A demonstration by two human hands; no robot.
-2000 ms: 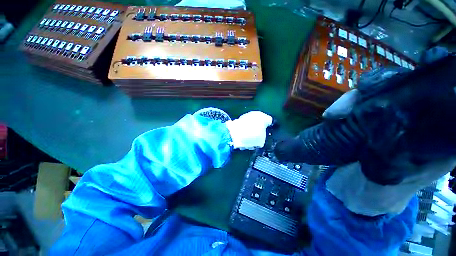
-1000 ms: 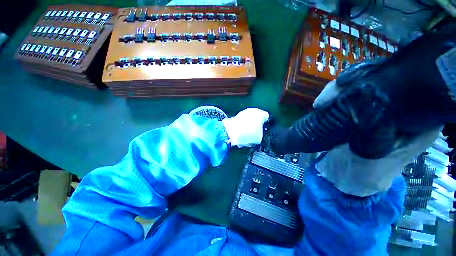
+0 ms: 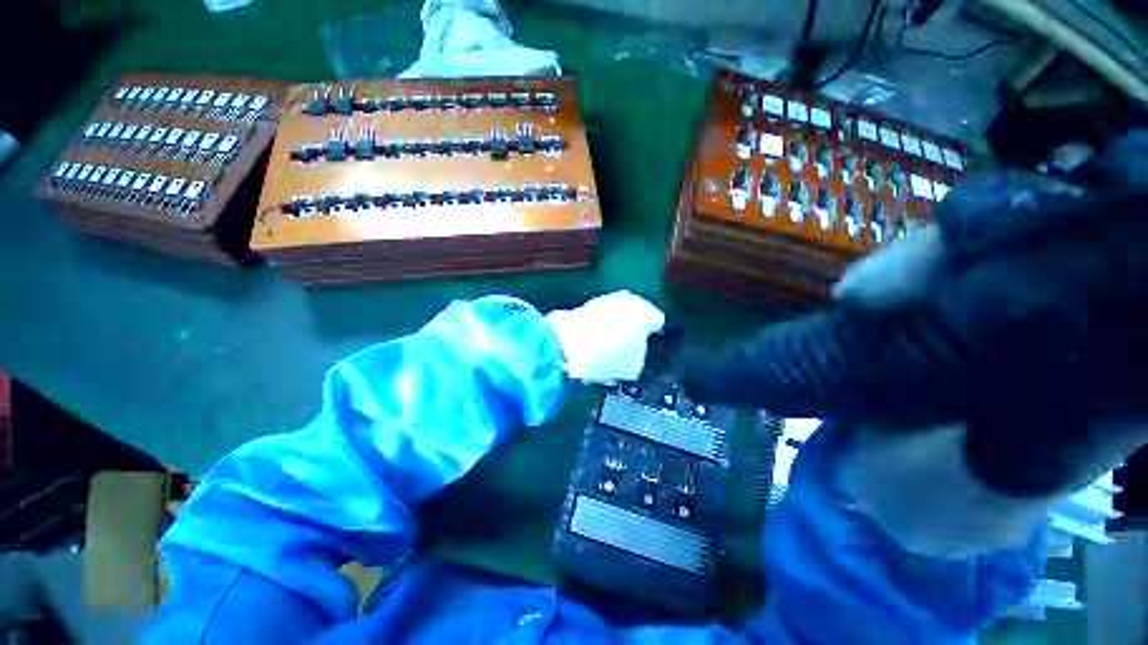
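A dark jig (image 3: 636,586) lies in front of me with two finned silver heat sinks (image 3: 642,534) and small black parts between them. My left hand (image 3: 608,335), in a white glove, is at the jig's far end with its fingers bent; what its fingertips hold is hidden. My right hand (image 3: 891,265), blurred and partly hidden, grips a black ribbed electric screwdriver (image 3: 818,365). The screwdriver points left, its front end close to my left fingertips. The driver bit cannot be made out.
Stacked orange-brown trays with transistors (image 3: 428,233) stand at rear centre and left (image 3: 151,208). Another stack with silver-white pieces (image 3: 755,214) is at rear right. A white crumpled item (image 3: 472,44) lies at the back. Silver-white metal parts (image 3: 1064,529) lie beyond my right sleeve.
The view has shifted, so the trays sit lower and further left. The screw bowl beside my left sleeve is now out of sight. Both hands stay at the jig's far end.
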